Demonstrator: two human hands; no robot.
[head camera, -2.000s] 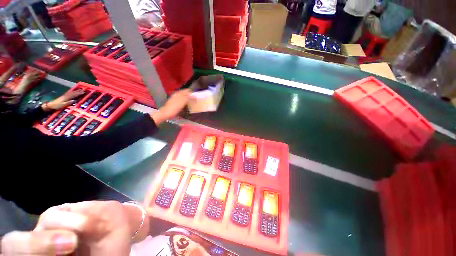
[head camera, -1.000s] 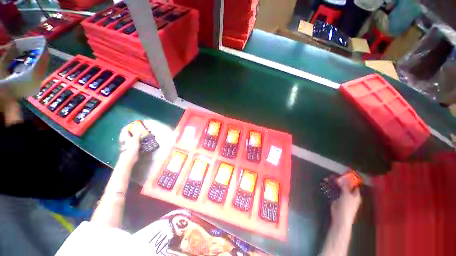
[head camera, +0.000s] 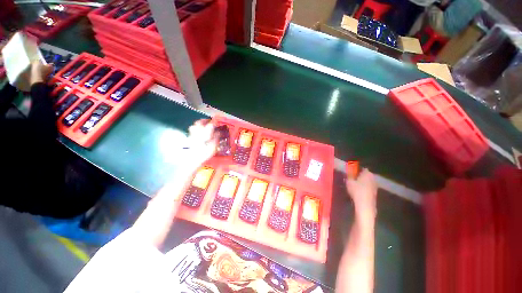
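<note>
A red tray (head camera: 275, 236) lies on the green bench with several keypad phones face up, orange screens lit. My left hand (head camera: 203, 140) is blurred at the tray's far left pocket and holds a dark phone (head camera: 222, 140) in or just over it. My right hand (head camera: 362, 182) is right of the tray and holds another phone (head camera: 352, 168), mostly hidden by the hand, only its orange part showing. The far right pocket holds no phone, only a pale rectangle (head camera: 314, 169).
A neighbour's red tray (head camera: 129, 102) of dark phones is at left, beside a person's dark-sleeved arm and a pale carton (head camera: 22, 56). Tall red tray stacks (head camera: 197, 51) stand behind a metal post (head camera: 174, 54). A bare red tray (head camera: 441, 127) lies far right, above another red stack (head camera: 475, 229).
My left hand has moved right with its phone, from the bench to the tray's far left pocket. My right hand has moved left and up towards the tray. The neighbour's carton has shifted.
</note>
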